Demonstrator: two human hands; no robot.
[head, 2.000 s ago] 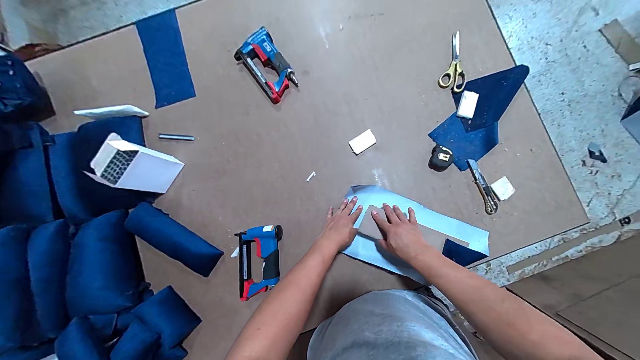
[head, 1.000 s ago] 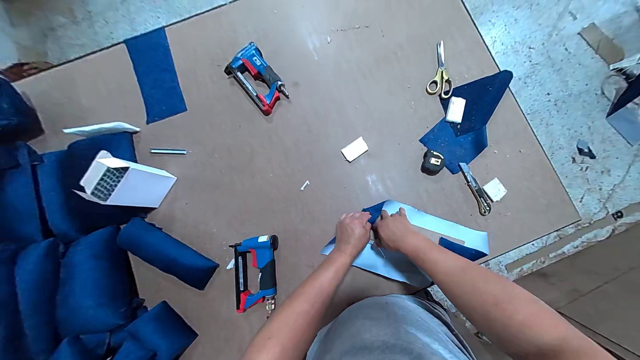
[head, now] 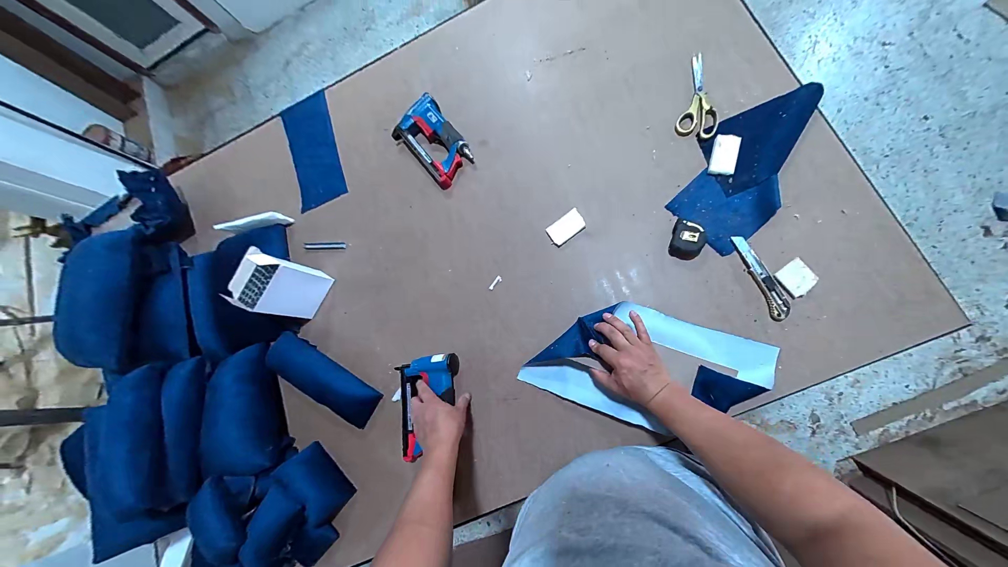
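Note:
My left hand is on the grip of a blue and red pneumatic staple gun, which lies near the table's front edge; its fingers wrap partly round the handle. My right hand presses flat on a folded corner of dark blue fabric. That fabric has a pale backing facing up, and a tan board lies on it. At the fabric's right end another blue corner is folded over the board.
A second staple gun lies further back. Blue padded pieces and an open box of staples are at the left. Scissors, blue fabric scraps, a tape measure and a utility knife lie at the right.
My left hand has left the fabric and moved left onto the near staple gun. My right hand stays at the folded corner, now spread flat. The fabric's left corner has been folded over.

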